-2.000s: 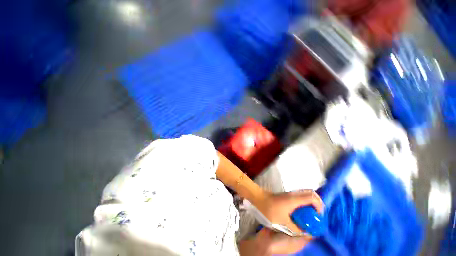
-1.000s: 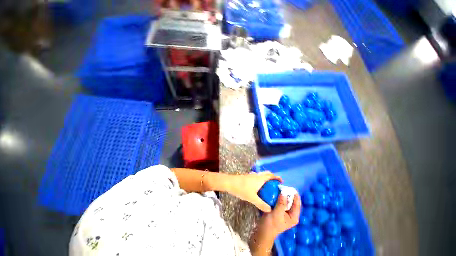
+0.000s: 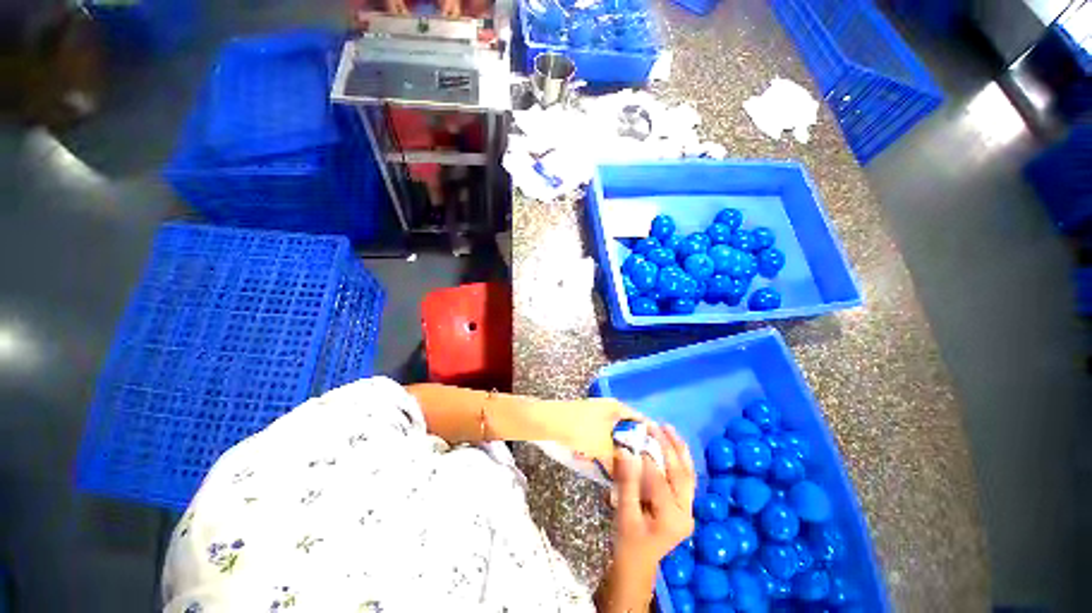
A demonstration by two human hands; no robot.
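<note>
My left hand (image 3: 584,429) holds a glossy blue ball (image 3: 624,428), mostly hidden by fingers and cloth. My right hand (image 3: 654,496) holds a crumpled white cloth (image 3: 642,443) against the ball. Both hands meet at the edge of the right-hand tote (image 3: 689,362), a blue tray with many blue balls (image 3: 778,520) in it. The left-hand tote (image 3: 719,175) stands beyond it, with more blue balls (image 3: 704,263) and a white paper slip (image 3: 626,218). A flat clear plastic bag (image 3: 558,285) lies at the bench edge.
The speckled bench (image 3: 892,359) curves at its far side. White rags (image 3: 605,134), a metal cup (image 3: 552,77) and another white rag (image 3: 782,110) lie on it. Blue crates (image 3: 222,347) and a red stool (image 3: 468,333) stand on the floor. Another person's hands (image 3: 422,7) show at the top.
The view has turned and steadied over the bench. Since the middle frame, my right hand and the cloth have moved over the ball, which now shows less.
</note>
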